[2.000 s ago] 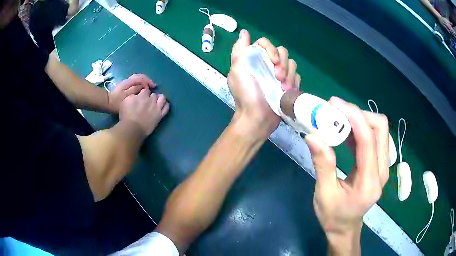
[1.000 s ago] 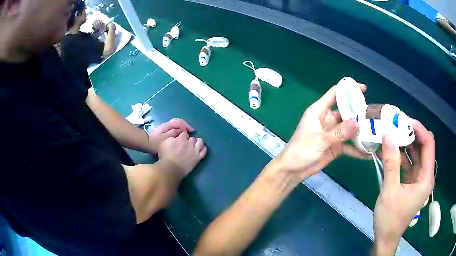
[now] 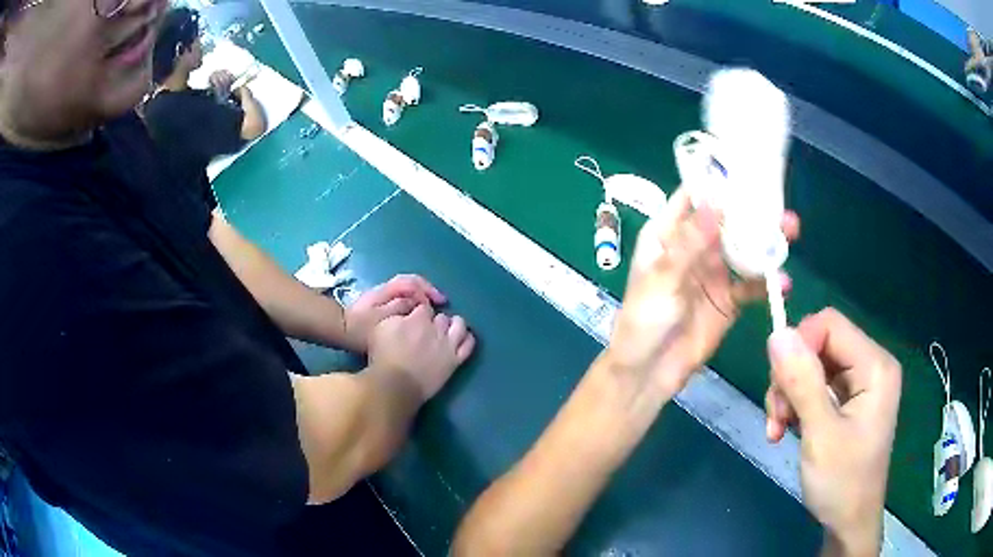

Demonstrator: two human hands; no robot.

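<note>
My left hand [image 3: 681, 283] holds a white device [image 3: 751, 163] upright above the conveyor belt. The device is blurred and bright; a white shell piece shows at its top, and a small blue patch shows on the part at its left. My right hand [image 3: 833, 403] pinches the white lanyard [image 3: 776, 302] below the device's lower end. Whether the shell halves are joined is hard to tell from the blur.
The green conveyor belt [image 3: 544, 218] carries spaced filled shell halves [image 3: 608, 234] with covers [image 3: 636, 194] and lanyards. The pale edge rail [image 3: 490, 234] runs diagonally. A person in black [image 3: 142, 326] rests both hands on the bench [image 3: 479, 403] at left; another person [image 3: 196, 114] sits beyond.
The device has gone from level between both hands to upright in my left hand. My right hand has let go of its end and now grips the lanyard. The view has shifted.
</note>
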